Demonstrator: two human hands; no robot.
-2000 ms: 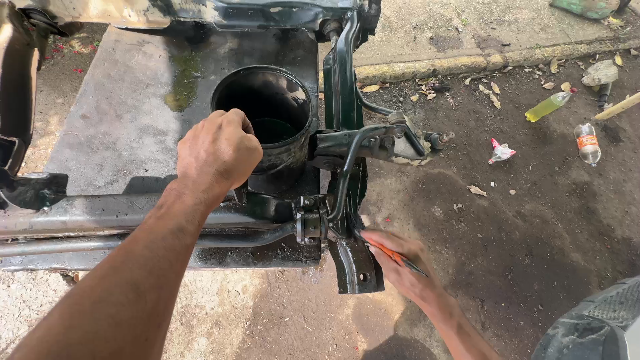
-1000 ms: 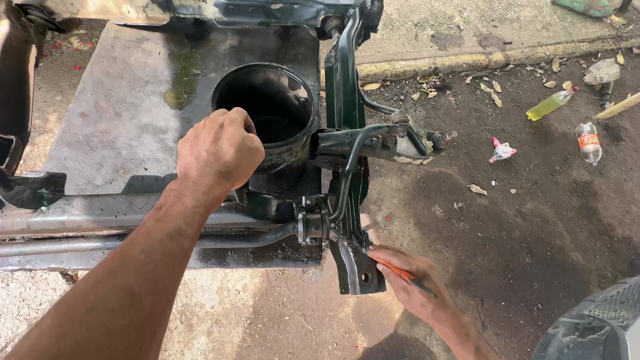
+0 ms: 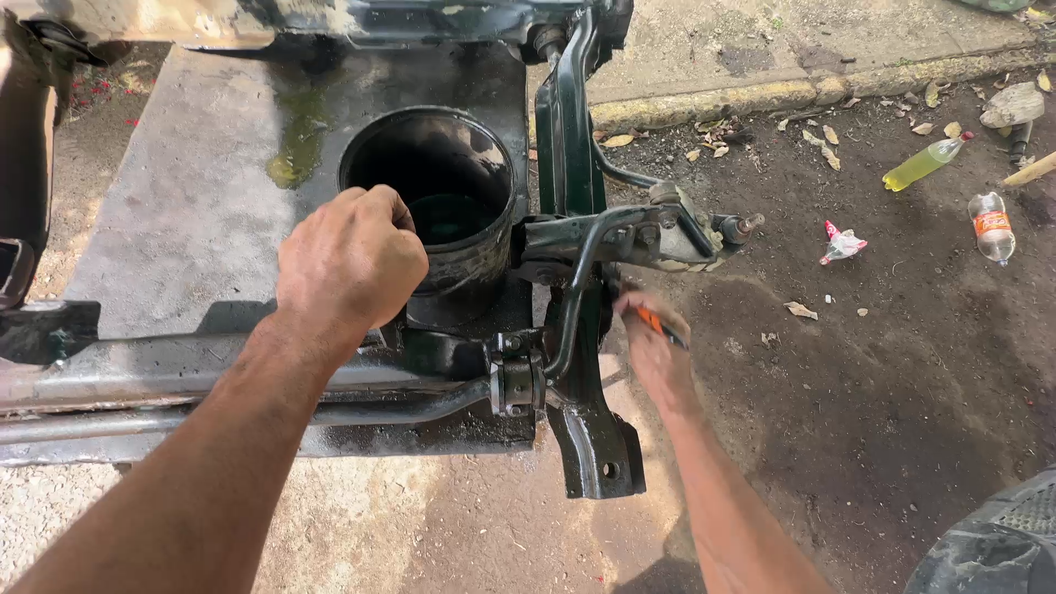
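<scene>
My right hand (image 3: pixel 656 330) grips an orange-handled tool (image 3: pixel 656 324), probably a paintbrush, its tip hidden against the outer side of a black-coated metal subframe (image 3: pixel 598 437). Above that hand, a suspension control arm (image 3: pixel 610 239) juts to the right, with a bent stabilizer bar (image 3: pixel 577 289) crossing it. My left hand (image 3: pixel 351 256) is a closed fist at the near left rim of a black cylindrical container (image 3: pixel 462 297), which has dark liquid at its bottom. What the fist holds, if anything, is hidden.
Under the frame lies a grey sheet (image 3: pixel 198 198) with a yellow-green stain. At the right are a bottle of yellow liquid (image 3: pixel 924 162), a clear plastic bottle (image 3: pixel 992 229) and a crumpled wrapper (image 3: pixel 842 244). A concrete curb (image 3: pixel 709 103) runs behind; a tire-like object (image 3: pixel 990 544) sits lower right.
My right hand, with the orange-handled tool, has moved up along the outer side of the frame from near its lower bracket to just below the control arm. My left hand has stayed by the container.
</scene>
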